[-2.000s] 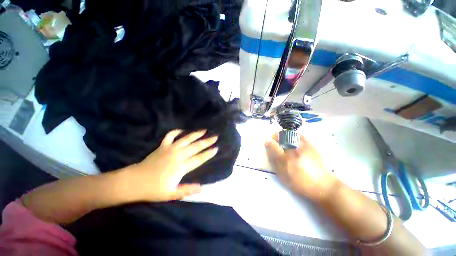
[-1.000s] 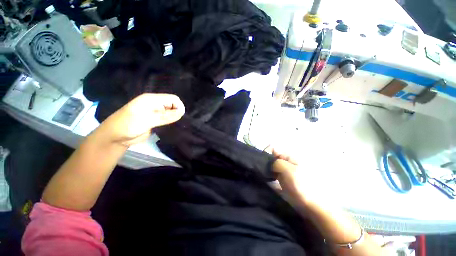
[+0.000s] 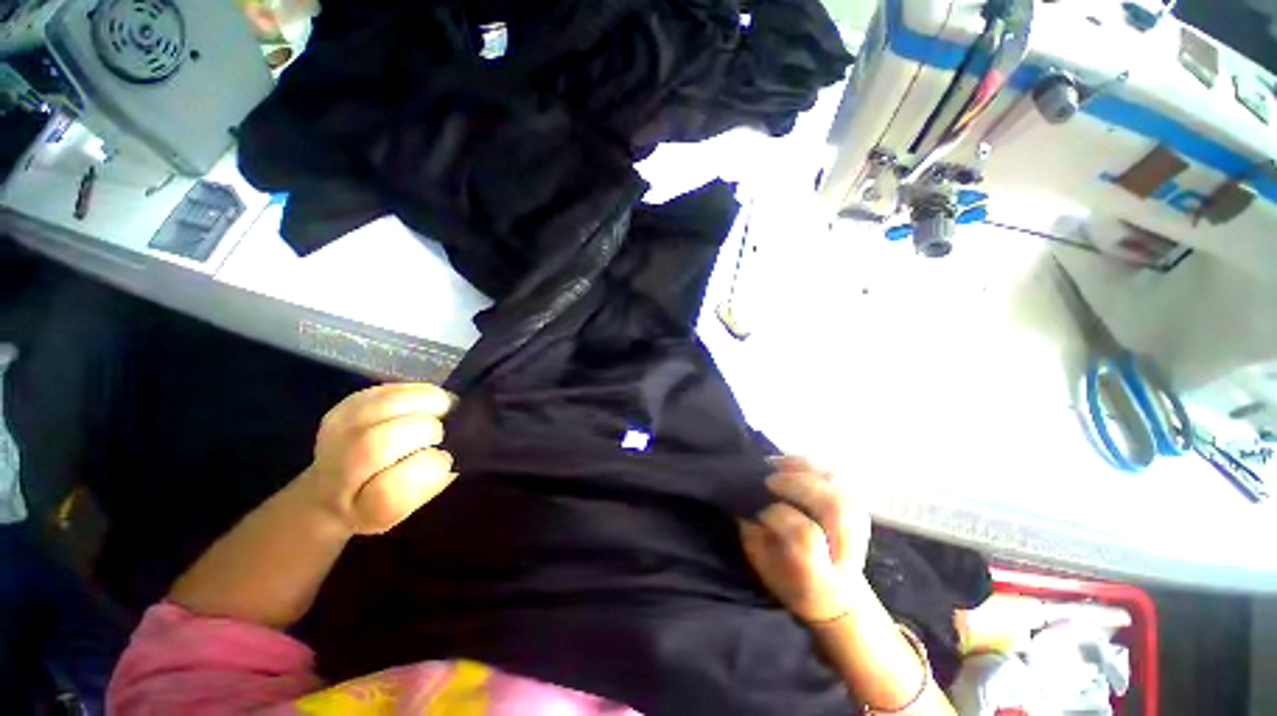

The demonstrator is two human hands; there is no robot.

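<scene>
A black garment (image 3: 588,406) hangs over the table's front edge into my lap. Its band is stretched between my two hands, with a small white label (image 3: 636,439) near the middle. My left hand (image 3: 385,457) grips the band at its left end. My right hand (image 3: 808,539) grips it at its right end. The fingertips of both hands are partly hidden by the cloth and the curled fingers. The sewing machine's needle area (image 3: 882,189) is beyond my right hand, apart from the garment.
Blue-handled scissors (image 3: 1120,406) lie on the white table (image 3: 966,462) at the right. A black garment pile (image 3: 420,112) lies at the far side. A grey machine housing (image 3: 168,91) stands far left. A red basket (image 3: 1148,650) of scraps is below right.
The garment has come away from the machine toward my lap. My left hand has moved down and now grips the band, my right hand has moved lower, and the white label now shows between them.
</scene>
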